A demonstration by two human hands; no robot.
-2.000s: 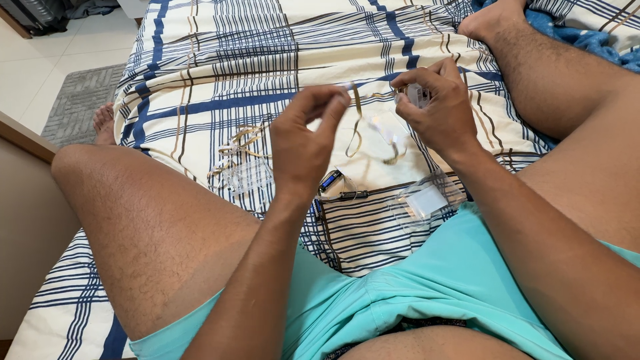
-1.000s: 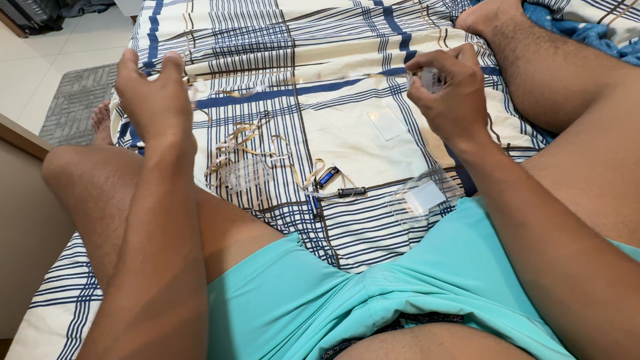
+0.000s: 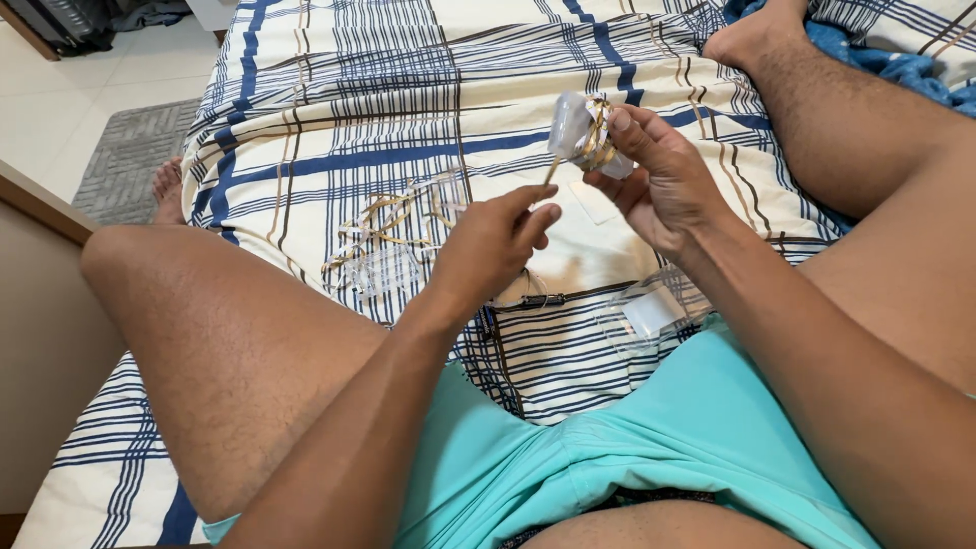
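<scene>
My right hand (image 3: pixel 663 171) grips a clear plastic cylinder (image 3: pixel 568 126) with a gold-and-white ribbon (image 3: pixel 596 141) wound around its middle. Just below and to the left, my left hand (image 3: pixel 503 236) pinches the free length of that ribbon between thumb and fingers, and the strand runs taut up to the cylinder. More ribbon (image 3: pixel 381 217) lies in loose curls on the plaid bedsheet, beside a clear plastic box (image 3: pixel 383 271). Below my left hand rest a small black cylindrical item (image 3: pixel 543 300) and a dark blue one (image 3: pixel 486 322), the latter partly hidden.
A clear plastic package with a white card (image 3: pixel 653 311) lies near my right forearm. Behind my right hand is a flat pale card (image 3: pixel 592 203). My bent legs frame the bedsheet (image 3: pixel 366 99), with a blue blanket (image 3: pixel 877 57) at upper right. A grey mat (image 3: pixel 137 152) lies on the floor.
My left hand swung out to the left, then came back close to my right hand. The ribbon is now wound around the cylinder, which shows more plainly in my right hand.
</scene>
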